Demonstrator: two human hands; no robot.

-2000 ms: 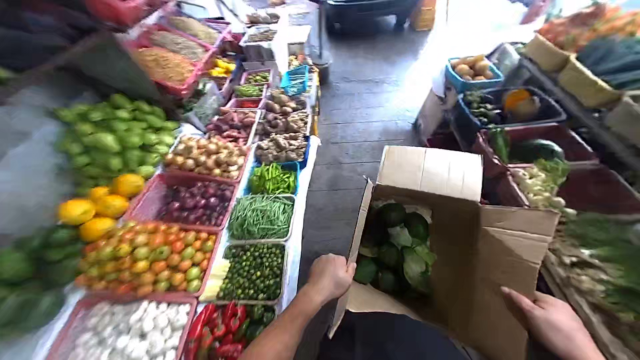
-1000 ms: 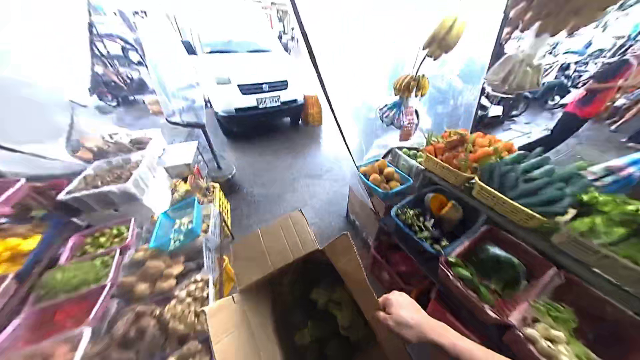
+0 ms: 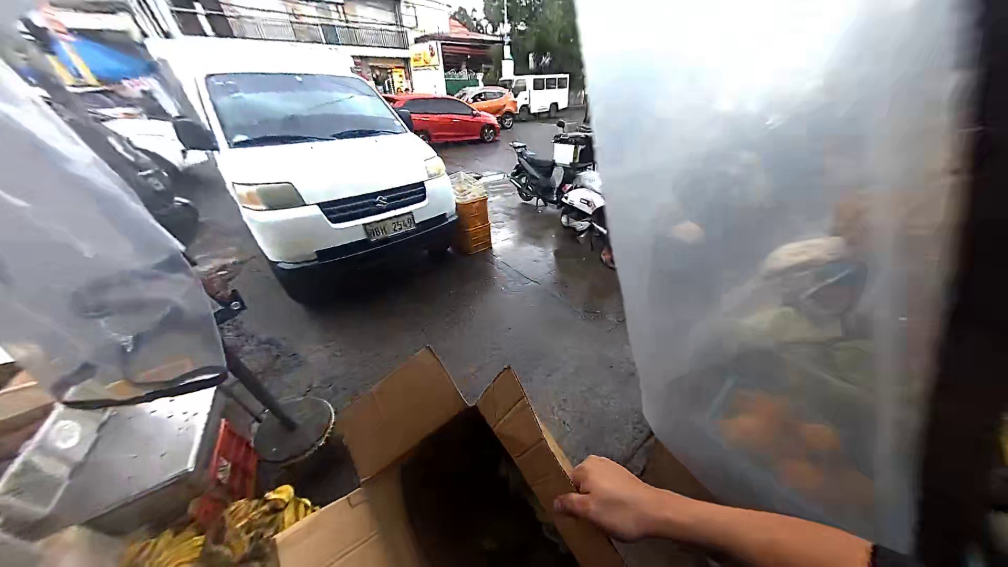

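Note:
My right hand (image 3: 610,500) grips the upper edge of the right side of an open cardboard box (image 3: 394,524) at the bottom centre, thumb on the outside or rim. The box's flaps stand up and spread outward. Its inside is in deep shadow, so the contents are hard to make out. My left hand is out of view.
A white van (image 3: 331,169) stands ahead beside stacked orange crates (image 3: 473,224). Plastic sheets hang left (image 3: 102,236) and right (image 3: 756,236). A round stand base (image 3: 295,429), a red crate (image 3: 230,470) and bananas (image 3: 268,512) sit lower left. Motorcycles (image 3: 551,169) are parked beyond on wet pavement.
The view has moved forward out of the produce aisle, towards the white van. My left hand, on the box two seconds ago, has left the view. My right hand still holds the box.

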